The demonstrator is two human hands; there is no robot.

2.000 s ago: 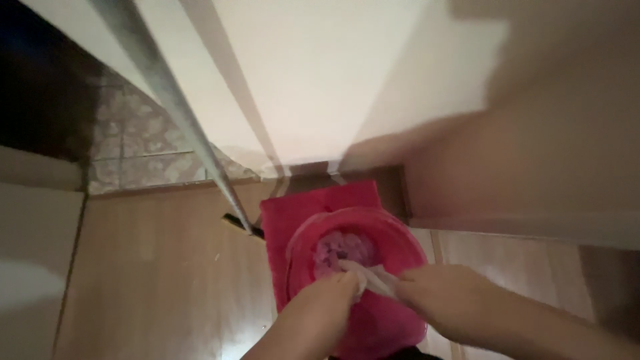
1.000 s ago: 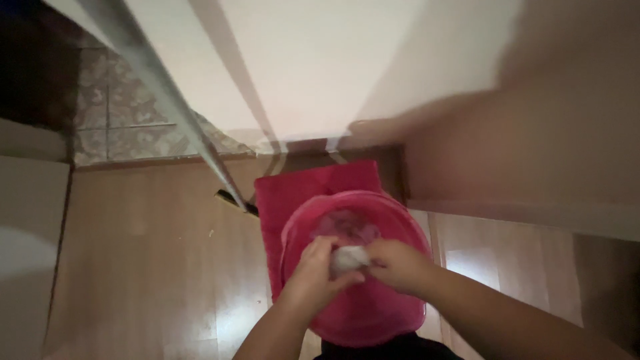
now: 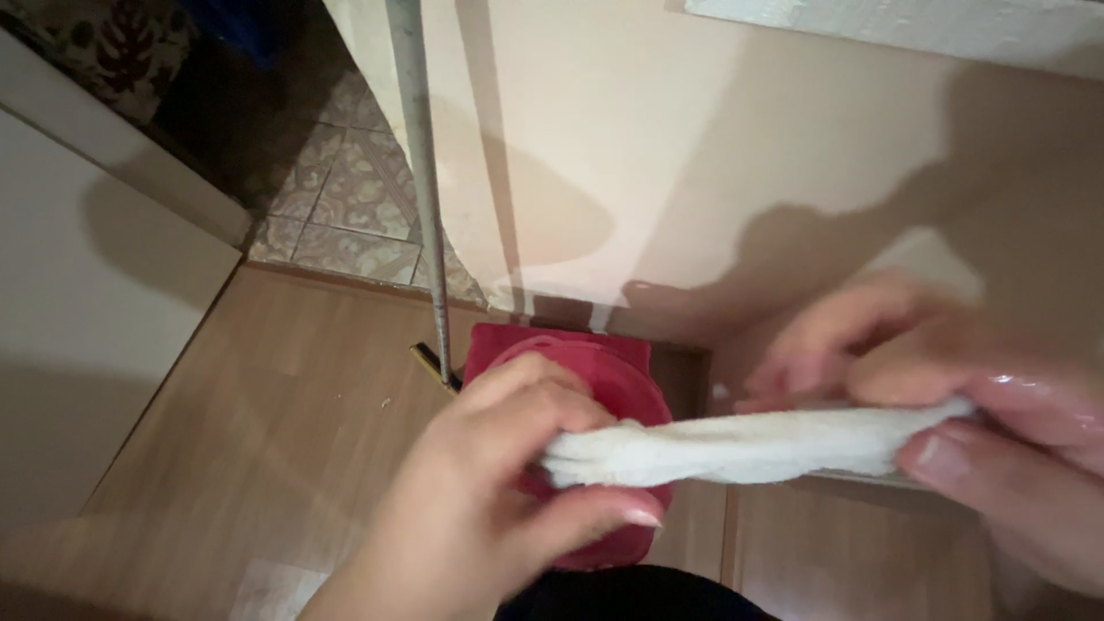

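Note:
A white cloth [image 3: 733, 447], bunched lengthwise, is stretched between my two hands close to the camera. My left hand [image 3: 517, 457] grips its left end between thumb and fingers. At the right, my right hand [image 3: 966, 405] pinches the other end; its fingers are blurred and look wet. Below the cloth stands a pink plastic bucket [image 3: 634, 388], partly covered by my left hand and the cloth. What lies inside the bucket is hidden. Under the bucket is a pink mat or cloth [image 3: 500, 336].
A long pole [image 3: 429, 190] with a narrow dark and yellow foot [image 3: 434, 366] leans left of the bucket. Behind is a pale wall [image 3: 586, 155]. Patterned tiles [image 3: 354, 207] lie past a doorway, beside a white panel [image 3: 95, 302]. Wood-look flooring [image 3: 259, 405] surrounds the bucket.
Both hands have risen from over the bucket toward the camera and moved apart. The white cloth, bunched up between them a second ago, is now drawn out long. The view has shifted.

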